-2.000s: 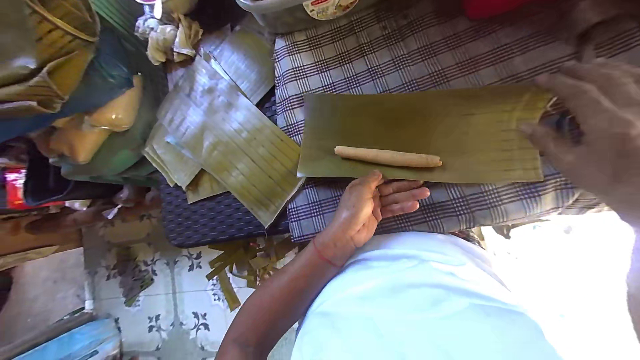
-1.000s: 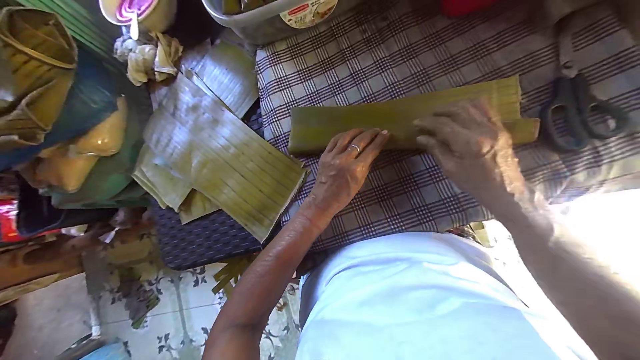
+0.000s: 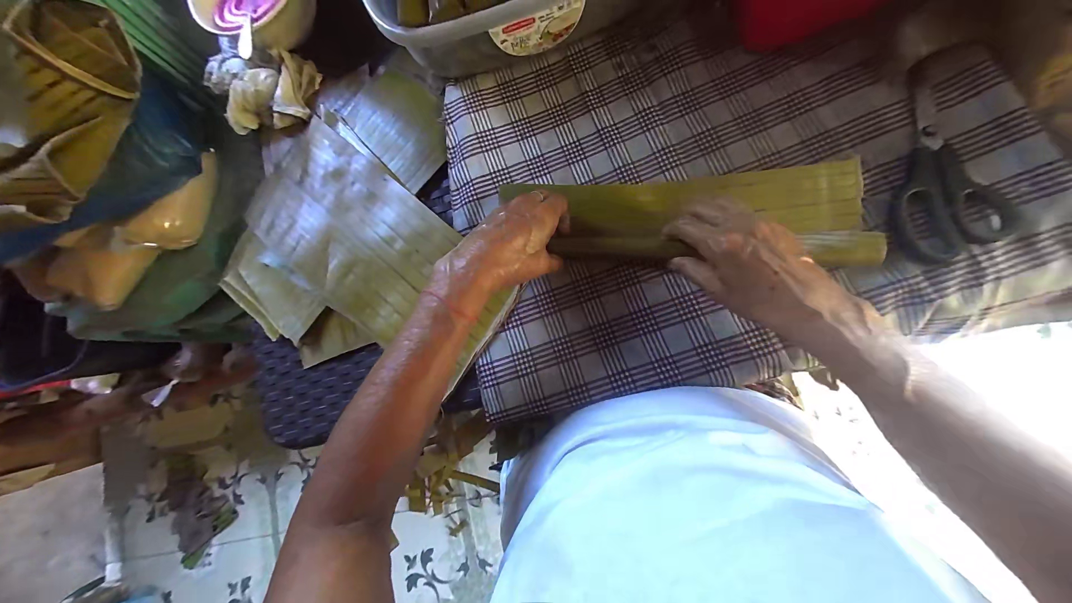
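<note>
A green banana leaf piece [image 3: 796, 194] lies on a plaid cloth [image 3: 620, 335], its near edge rolled into a narrow tube. My left hand [image 3: 507, 239] grips the left end of the roll, thumb below and fingers over it; a ring shows on one finger. My right hand [image 3: 741, 251] rests over the middle of the roll with fingers bent, slightly blurred; whether it grips is unclear. The tube's right end sticks out beyond that hand. The tan stick-shaped piece of food seen earlier is hidden. Scissors with dark handles [image 3: 942, 201] lie right of the leaf.
Flat leaf pieces [image 3: 335, 226] are stacked on a dark woven surface [image 3: 310, 394] at left. A grey plastic tub [image 3: 452, 50] stands at the back beside a red object [image 3: 796, 21]. Far left are a cup [image 3: 285, 25], plastic bags [image 3: 167, 209] and folded leaves [image 3: 63, 100].
The leaf lay open with the tan piece on it; it has since been folded and rolled over it. Both hands came onto the leaf, and my left hand has since shifted to its left end.
</note>
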